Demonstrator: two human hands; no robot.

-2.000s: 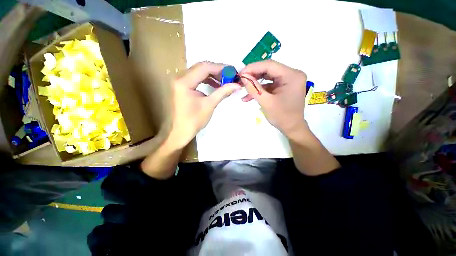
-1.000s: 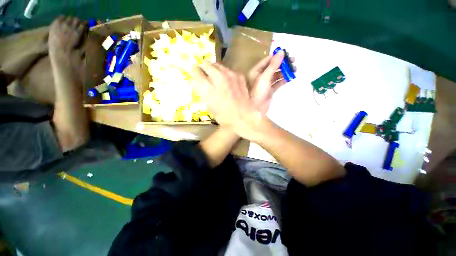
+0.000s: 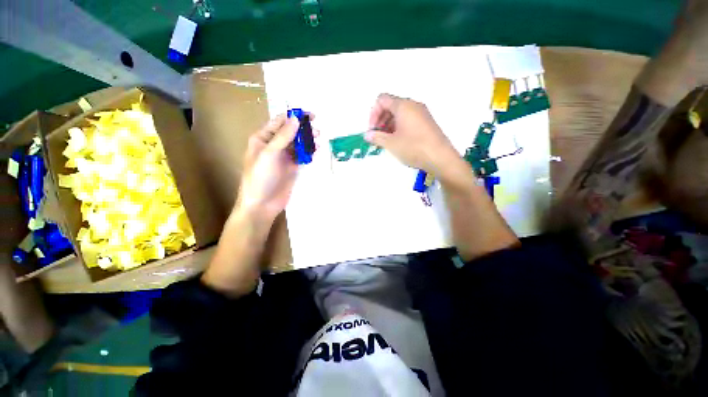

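My left hand [image 3: 266,167] holds a blue battery cell [image 3: 303,138] roughly upright between thumb and fingers, over the left part of the white sheet [image 3: 357,225]. My right hand [image 3: 415,133] has thumb and fingers pinched together at the right end of a green PCB panel [image 3: 351,147] on the sheet. The fingertips overlap its edge. Whether they grip the panel or a small piece cannot be told. Another blue cell [image 3: 421,181] lies partly beside my right wrist.
The yellow-piece box [image 3: 203,194] stands at left, with the cell box [image 3: 58,167] beyond. Small green boards [image 3: 483,147], an amber strip [image 3: 501,94] and another panel [image 3: 524,105] lie right. The green conveyor [image 3: 373,27] carries a cell [image 3: 182,39]. Another person's arm [image 3: 629,132] reaches in right.
My right hand has left the yellow-piece box and moved right to the PCB panel. My left hand still holds the blue cell. The view has shifted; another person's arm now shows at right.
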